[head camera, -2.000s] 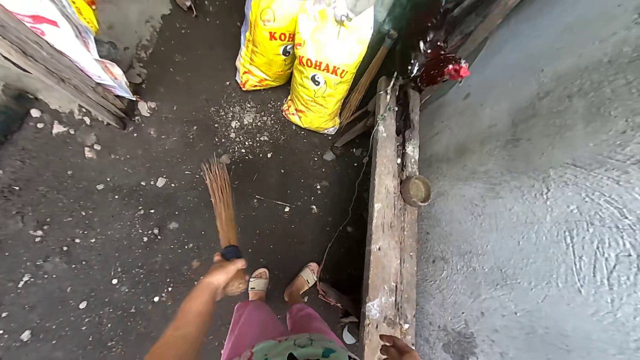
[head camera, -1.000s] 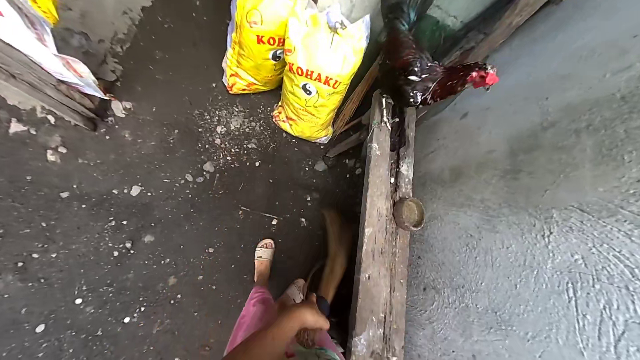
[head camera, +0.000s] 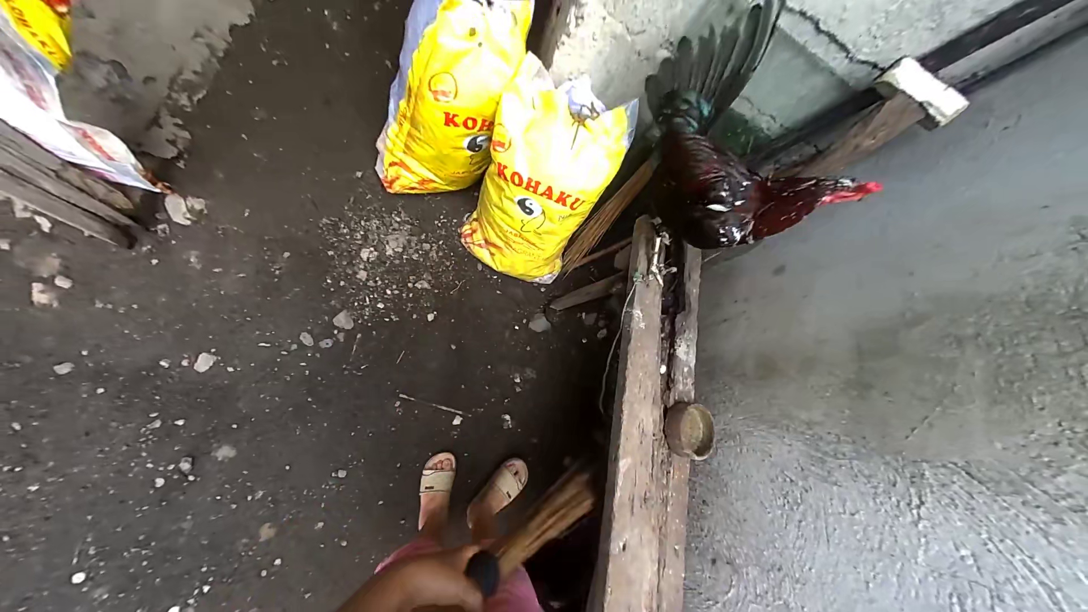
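My left hand (head camera: 438, 578) is closed around the dark-bound grip of a stick broom (head camera: 548, 518) at the bottom of the view. The broom's bristles point up and right, past my sandalled feet, close to the left side of a wooden beam (head camera: 633, 459). They are slightly blurred. Part of the broom's handle is hidden by my hand. My right hand is out of view.
Two yellow sacks (head camera: 455, 102) (head camera: 544, 178) stand ahead, with another broom (head camera: 612, 212) behind them. A rooster (head camera: 722, 191) perches near the beam's far end. A small bowl (head camera: 690, 431) is fixed at the beam. Pebbles and grit (head camera: 382, 259) lie on the dark floor.
My left hand has carried the broom from left of my feet to their right, near the beam. My right hand, seen by the beam two seconds ago, has left the view. The rooster shows more fully.
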